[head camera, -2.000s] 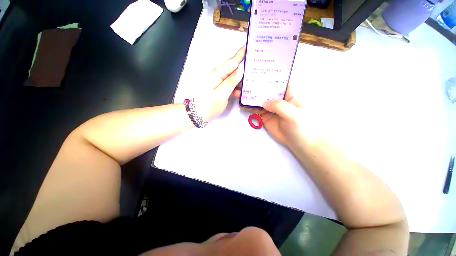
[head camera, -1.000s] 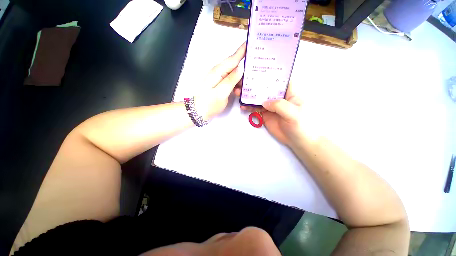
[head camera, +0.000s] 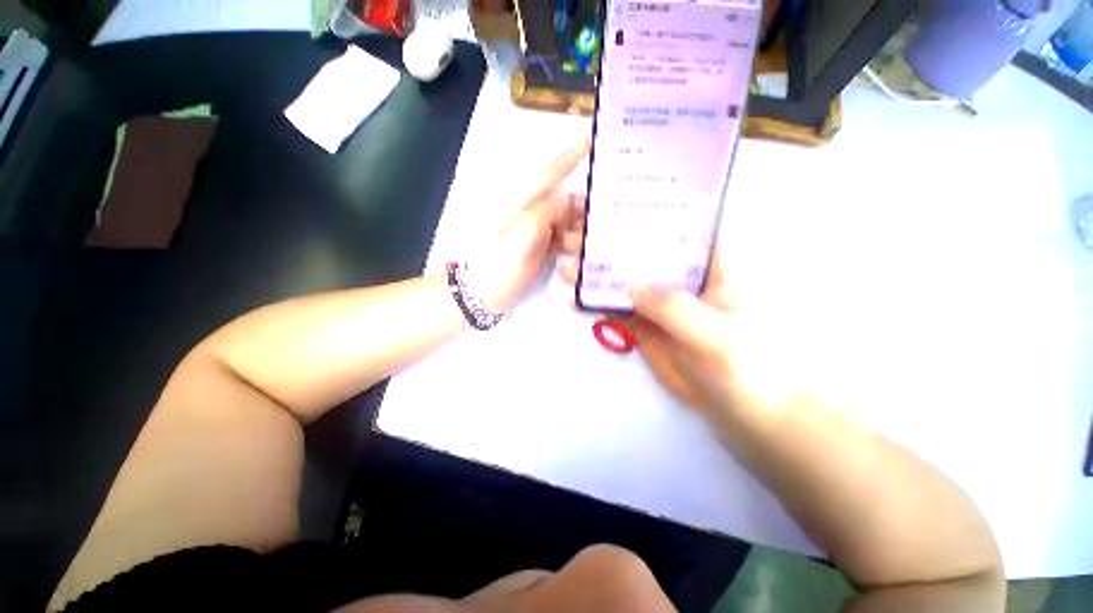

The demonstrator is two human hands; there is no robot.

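A smartphone (head camera: 665, 168) with a lit pinkish screen of text lines stands tall above the white surface (head camera: 887, 299). My right hand (head camera: 701, 341) holds its lower end, with the thumb on the bottom of the screen. My left hand (head camera: 527, 246), with a beaded bracelet at the wrist, is at the phone's left edge; its fingers are partly hidden behind the phone, and I cannot tell how firmly they grip. A small red ring charm (head camera: 614, 337) hangs below the phone's lower end.
A dark organizer with a wooden base (head camera: 791, 122) stands behind the phone. A purple container (head camera: 971, 48) and white cable are at the back right. Brown swatch (head camera: 154, 182), white paper slip (head camera: 343, 98) and round white object (head camera: 428, 53) lie on the black table (head camera: 276, 216).
The view has shifted, so the desk items appear lower and more of the black table's back shows. The phone looks slightly larger and lower, still held in my right hand.
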